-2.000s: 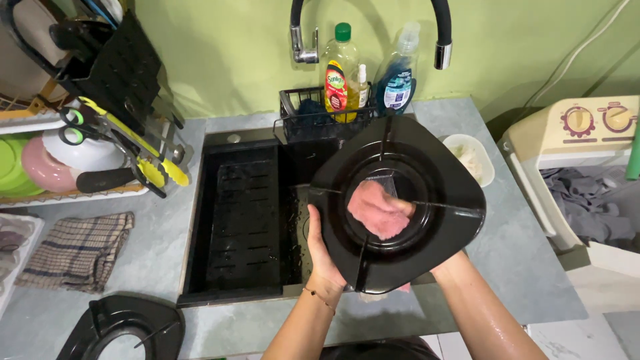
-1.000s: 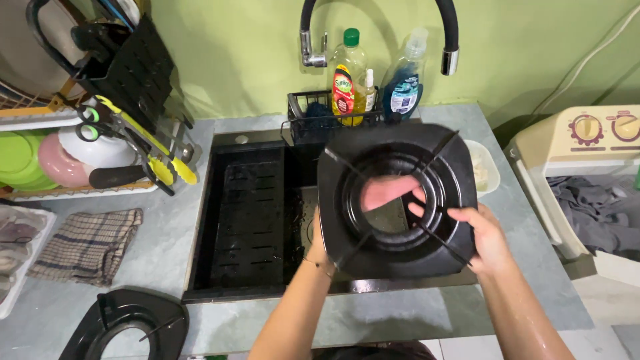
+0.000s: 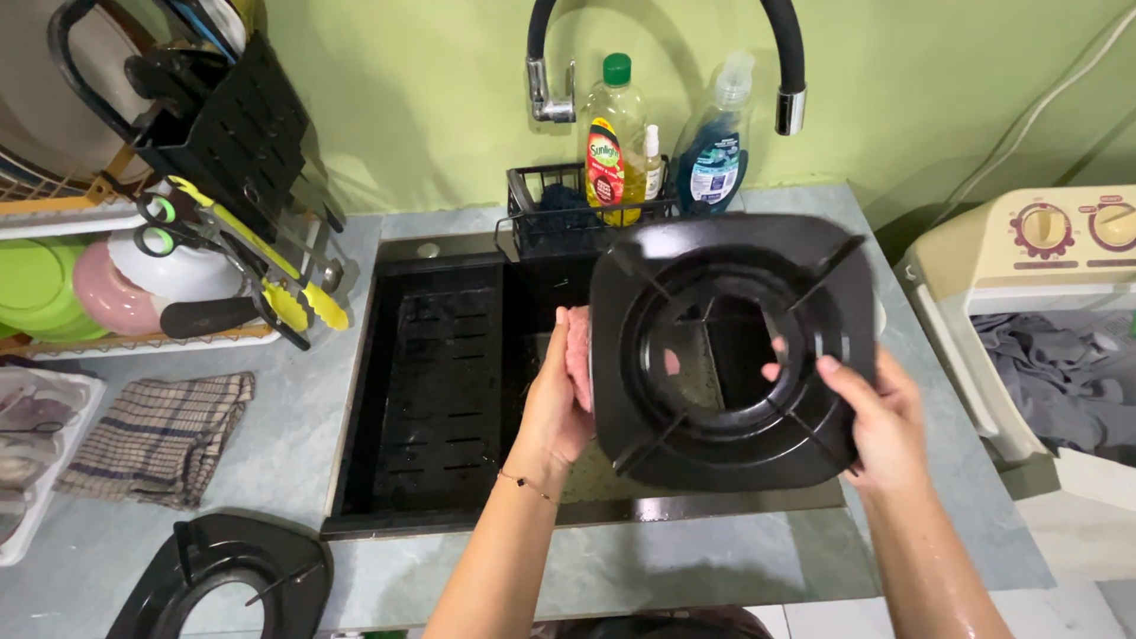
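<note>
A black stove burner grate with a drip pan (image 3: 630,399) is held up over the right part of the black sink (image 3: 426,524). My right hand (image 3: 883,413) grips its right edge, thumb on the front, fingertips showing through the round centre hole. At the left edge, my left hand (image 3: 557,390) presses a pink cloth (image 3: 579,355) against the pan; part of that hand is hidden behind it. A second black grate and pan (image 3: 297,564) lies on the counter at the lower left.
Behind the sink are a black wire caddy (image 3: 555,235), a Sunlight bottle (image 3: 612,142), a blue soap bottle (image 3: 714,151) and a black faucet (image 3: 790,62). A dish rack (image 3: 231,342) and checked cloth (image 3: 164,435) are left; a washing machine (image 3: 950,240) stands right.
The pink cloth, earlier seen in the pan's centre, is now at its left edge with my left hand. My right hand has come round to the front at the right edge. The pan has turned.
</note>
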